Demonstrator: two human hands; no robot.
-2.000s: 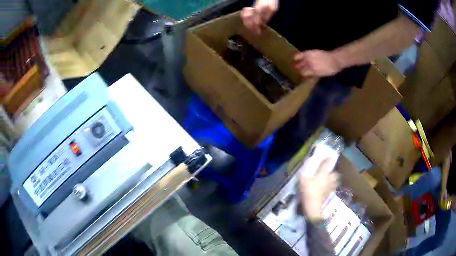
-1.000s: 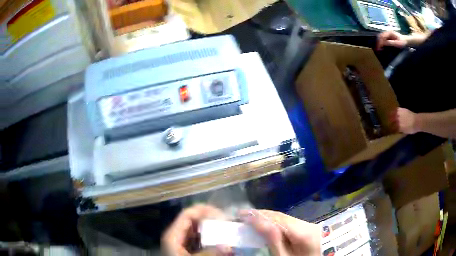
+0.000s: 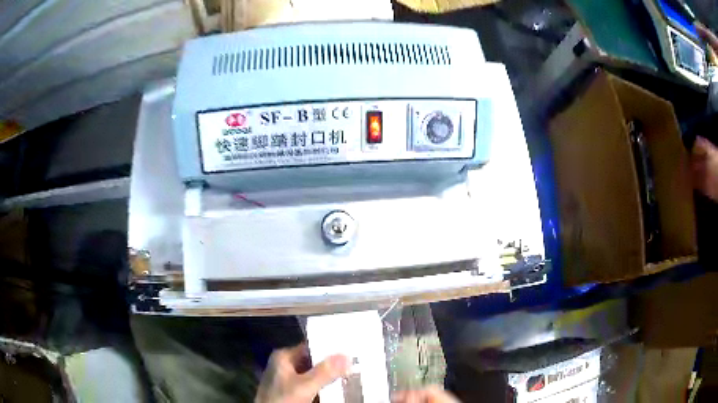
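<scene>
The white product box (image 3: 346, 338) in its clear plastic bag stands out from the front edge of the pale blue-grey sealer (image 3: 331, 94). The bag's end reaches the sealer's front edge; whether it lies under the white sealing bar (image 3: 268, 244) cannot be told. My left hand (image 3: 295, 378) grips the box's left side, thumb on top. My right hand (image 3: 425, 395) is cut off by the bottom edge, with fingers at the box's lower right; its grip is not clear. The red switch (image 3: 375, 126) is lit.
An open supply carton with bagged boxes (image 3: 559, 382) is at lower right. A second open carton (image 3: 590, 181) with dark items is at right on something blue, near another person's hand (image 3: 705, 169). A digital scale (image 3: 686, 53) sits on the green bench. A large white machine (image 3: 71, 55) is at upper left.
The view has swung from the supply carton to the sealer. The box, taken by one hand from the carton, is now upright against the sealer's front edge.
</scene>
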